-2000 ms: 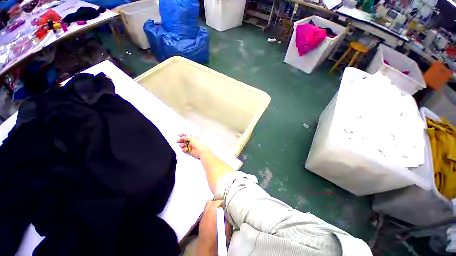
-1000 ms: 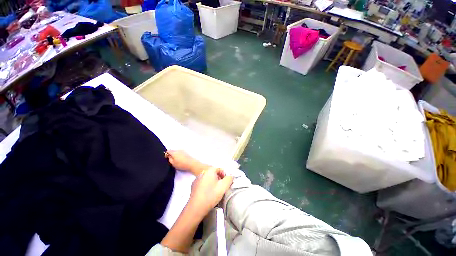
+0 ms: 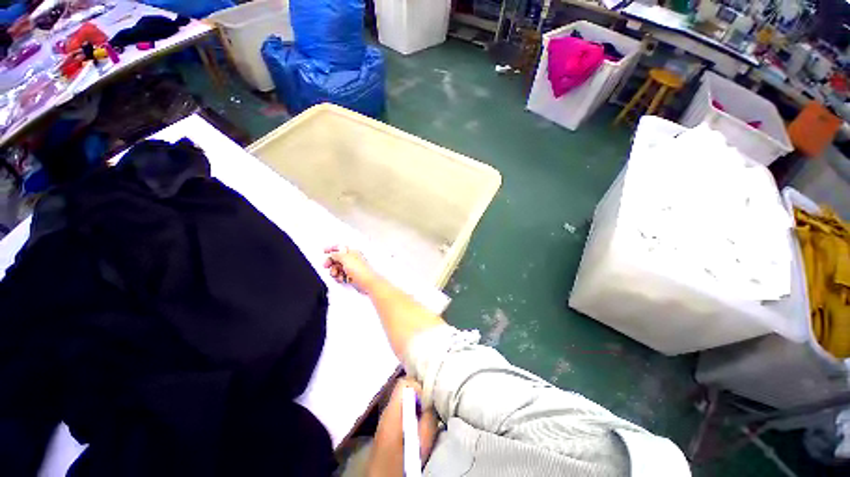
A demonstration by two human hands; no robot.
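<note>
A large heap of black garments (image 3: 177, 279) lies on the white-topped table (image 3: 359, 373) at the left. My right hand (image 3: 345, 267) is just right of the heap, above the table edge beside the cream tub, not touching the garments. Its fingers are curled around a small dark object, too small to name surely. My right sleeve (image 3: 494, 377), pale grey-green, is pushed up near the elbow. My left hand (image 3: 399, 421) is low at the front, beside the right elbow; its fingers are mostly hidden. A white strap (image 3: 411, 433) hangs in front of it.
A cream tub (image 3: 373, 140) stands against the table's far side. White tubs (image 3: 634, 317) at the right hold white and mustard fabric (image 3: 825, 279). Blue sacks (image 3: 331, 70) stand on the green floor behind. A yellow stool (image 3: 657, 91) is at the back right.
Since one second ago my right arm has stretched out, moving the hand away from the garment edge. My left hand has dropped from the right sleeve to below the elbow.
</note>
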